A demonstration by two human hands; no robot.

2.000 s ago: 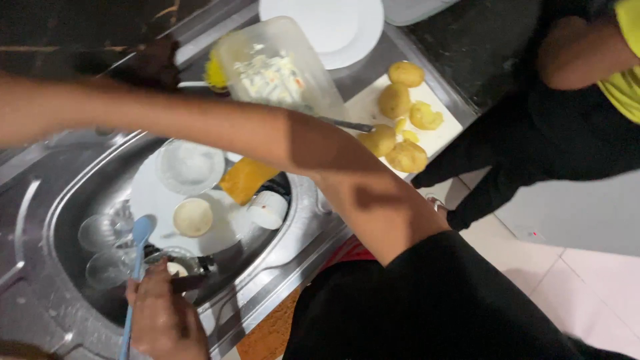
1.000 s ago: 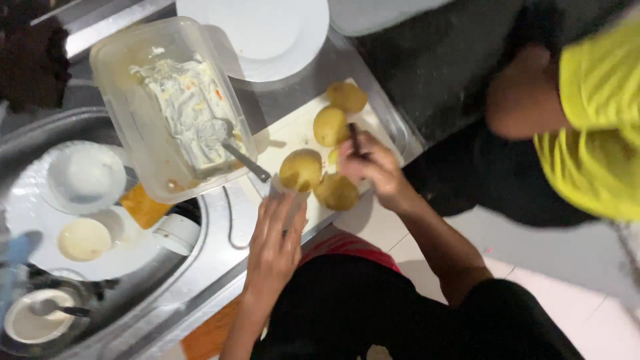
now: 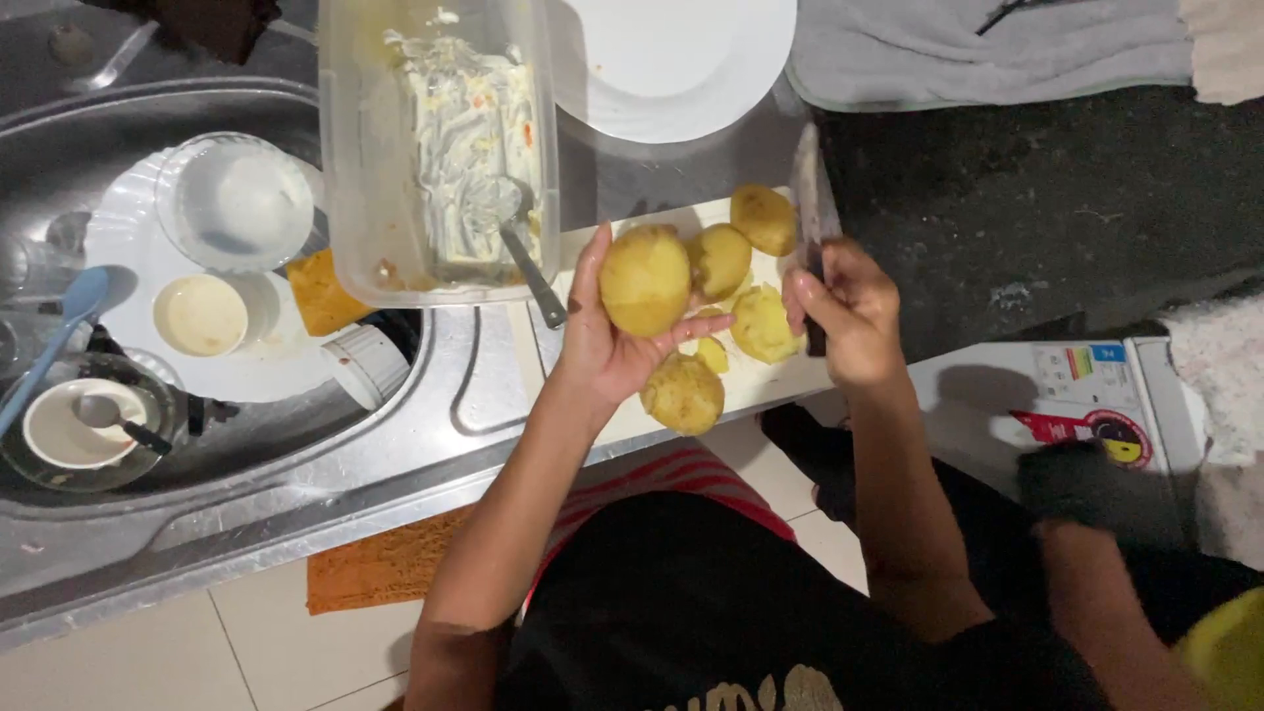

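Note:
A partly peeled potato (image 3: 645, 280) rests in my left hand (image 3: 617, 346), which is held over a white cutting board (image 3: 632, 420). My right hand (image 3: 857, 316) grips a knife (image 3: 809, 197) by its dark handle, blade pointing away from me. Under and between the hands, the board holds a potato (image 3: 719, 261), another at its far edge (image 3: 762, 219), a pale peeled or cut potato (image 3: 766, 324) and one near the front edge (image 3: 683, 394). A small yellow potato piece (image 3: 711, 354) lies among them.
A plastic container (image 3: 341, 197) with creamy white residue and a spoon (image 3: 533, 275) stands left of the board, beside a white plate (image 3: 681, 69). The steel sink (image 3: 296, 434) holds dishes. Another person's arm (image 3: 1096, 583) is at lower right.
My left hand, nearest the potatoes and spoon handle a second ago, now holds a potato raised. The knife in my right hand now points away from me. The view has shifted.

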